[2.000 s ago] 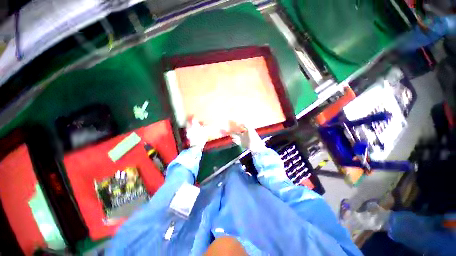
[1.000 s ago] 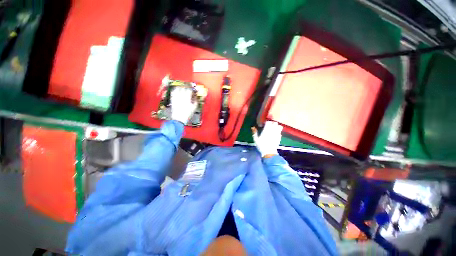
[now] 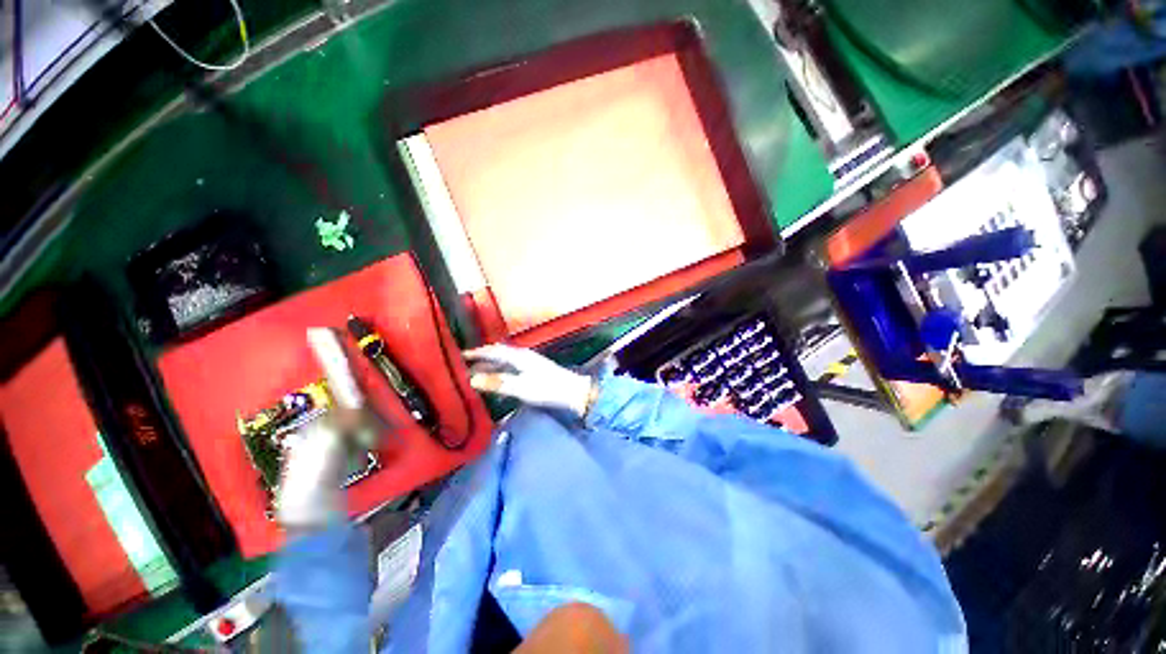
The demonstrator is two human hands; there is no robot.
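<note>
The green circuit board (image 3: pixel 262 441) with yellow and dark parts lies on the red mat (image 3: pixel 217 371), partly covered by my left hand. My left hand (image 3: pixel 311 475), in a white glove and blurred, is over the board, with a pale strip (image 3: pixel 335 364) rising from its fingertips; the exact grip is blurred. The black and yellow electric screwdriver (image 3: pixel 393 371) lies on the mat to the right of the strip. My right hand (image 3: pixel 531 378), gloved with bare fingertips, is at the mat's right edge, fingers apart, holding nothing visible.
A large black tray (image 3: pixel 748 192) with an orange-red liner stands ahead. A small black box (image 3: pixel 202 275) is behind the mat, pale green pieces (image 3: pixel 335 231) beside it. Another tray (image 3: pixel 134 434) is at left. A parts tray (image 3: pixel 742 371) and blue fixture (image 3: pixel 895 326) are at right.
The view has swung. The pale strip, flat on the mat before, is now turned and meets my left fingertips. My right hand has moved from the large tray's edge to the mat's right edge.
</note>
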